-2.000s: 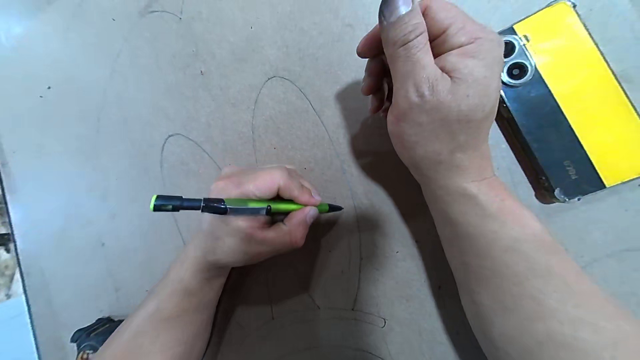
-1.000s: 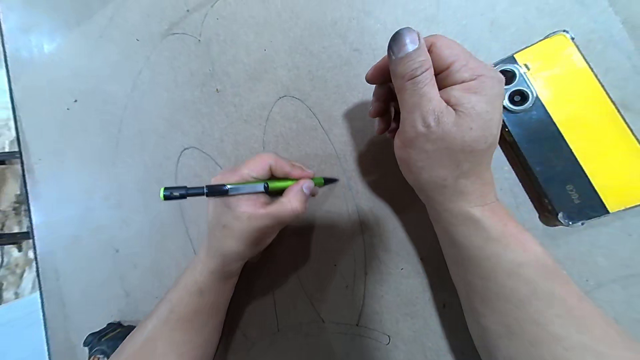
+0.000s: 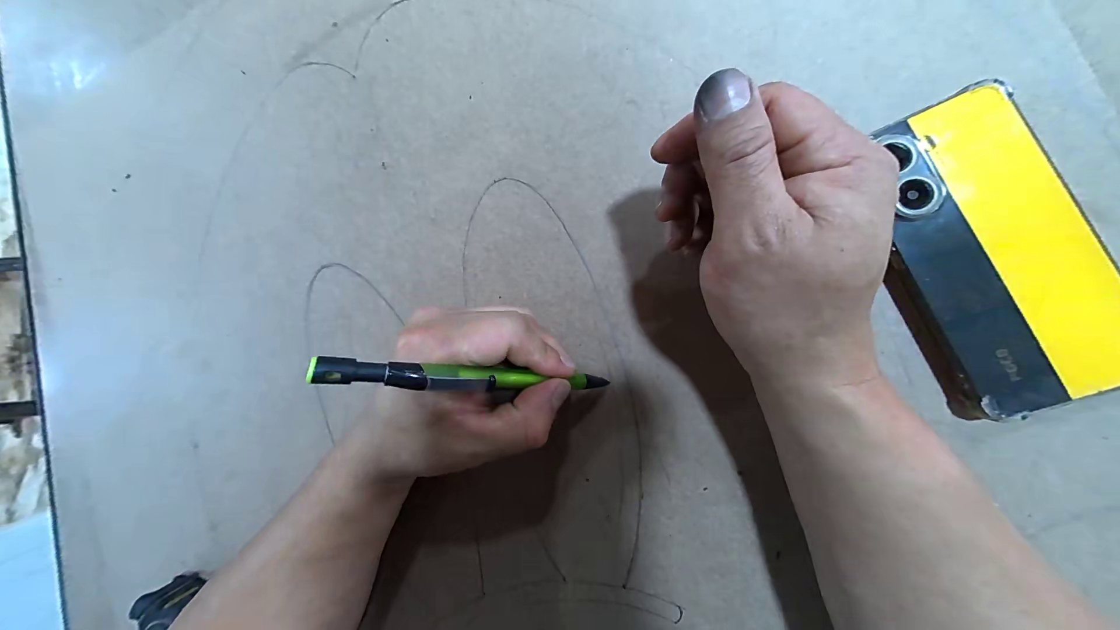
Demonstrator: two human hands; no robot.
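My left hand (image 3: pixel 477 394) is shut on a green and black mechanical pencil (image 3: pixel 525 378), held roughly level. The dark tip points right, beside the right side of a tall arch line (image 3: pixel 573 236) drawn on a large grey-brown sheet (image 3: pixel 376 210). A smaller arch line (image 3: pixel 337 265) shows left of that hand, and a curved band (image 3: pixel 604 584) is drawn below. Raised at the right is my right hand (image 3: pixel 779 184), its fingers loosely curled and its thumb apart, with a grey-smudged tip. Nothing shows in it, though its palm is partly hidden.
A yellow and dark phone (image 3: pixel 1006 254) in a clear case lies right of my right hand. Near the bottom left, a black object (image 3: pixel 166 599) is partly hidden by my left forearm. The sheet's edge (image 3: pixel 39 437) runs down the far left.
Along the tall arch's right side, the pencil tip first moved up, then back down. My left hand kept hold of the pencil, and my right hand stayed raised near the phone.
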